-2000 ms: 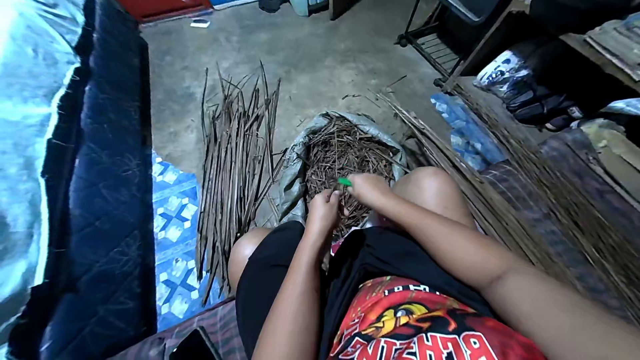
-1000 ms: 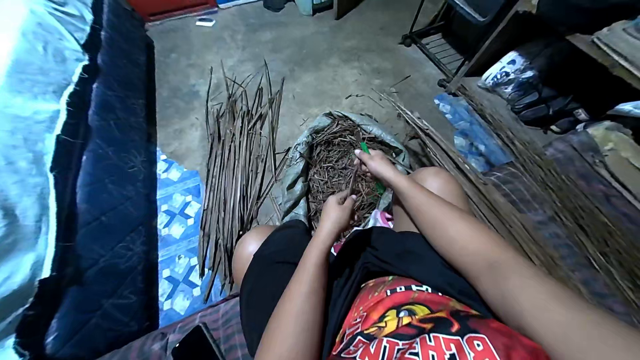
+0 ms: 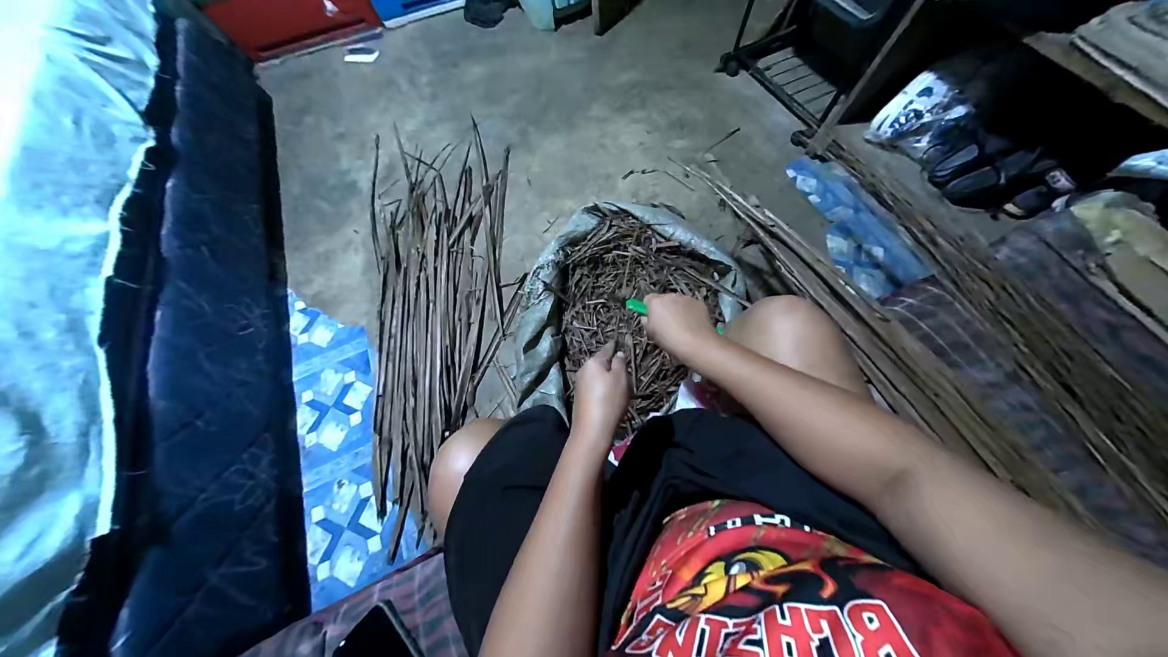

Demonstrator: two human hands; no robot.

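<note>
An open woven sack (image 3: 538,338) stands between my knees, filled with short broken pieces of dry brown stalks (image 3: 639,265). Over its right part is my right hand (image 3: 677,324), closed on a green-handled tool (image 3: 636,307); the rest of the tool is too unclear to name. My left hand (image 3: 600,388) is lower and to the left, over the near part of the sack, its thumb and fingers close together. Whether a stalk is pinched in them cannot be told. Left of the sack lies a bundle of long dry stalks (image 3: 433,301).
More long stalks (image 3: 821,292) lie at the right, beside my right knee. A dark blue mattress (image 3: 214,319) stands along the left. A phone (image 3: 376,631) lies at the bottom left. Black footwear (image 3: 990,173) and a wheeled metal rack (image 3: 785,78) are at the upper right.
The right hand with the green-handled tool has moved down and toward my body since one second ago. Two seconds ago both hands were close together; now they are apart.
</note>
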